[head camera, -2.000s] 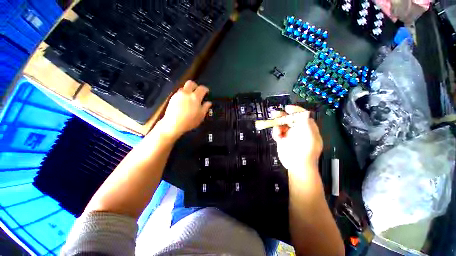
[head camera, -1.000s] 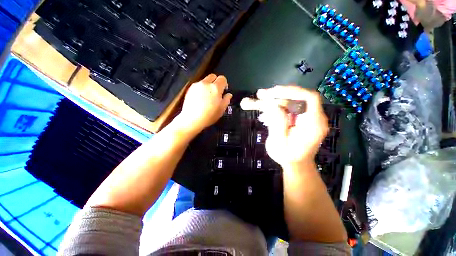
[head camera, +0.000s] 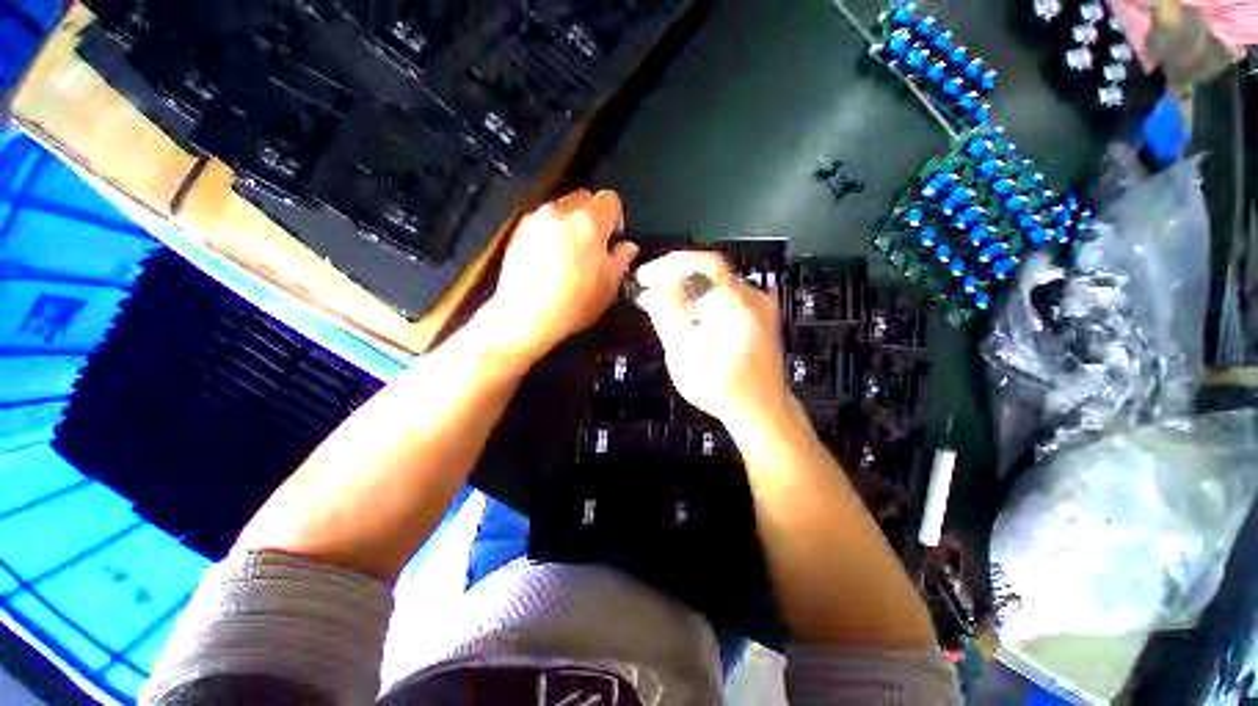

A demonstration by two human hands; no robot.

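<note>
Rows of black plastic housings (head camera: 679, 448), several with a small white spot, lie on the bench in front of me. My left hand (head camera: 563, 269) is at the top left corner of the grid, fingers bent; whether they pinch a small part is hidden. My right hand (head camera: 715, 331) is closed around the hand tool (head camera: 697, 287), whose dark end shows at the fist. Its fingertips meet the left fingertips over the top left housing, and the tool's tip is hidden.
Green boards with blue components (head camera: 980, 207) lie at upper right, beside a small black part (head camera: 837, 177). Clear bags (head camera: 1104, 538) and a white stick tool (head camera: 938, 497) are at right. Stacked black trays on a cardboard box (head camera: 180, 186) and a blue crate (head camera: 55, 462) are at left.
My right hand with the tool has moved left and down to my left hand. Earlier the tan barrel showed; now mainly its dark end shows. The view has shifted since the first frame.
</note>
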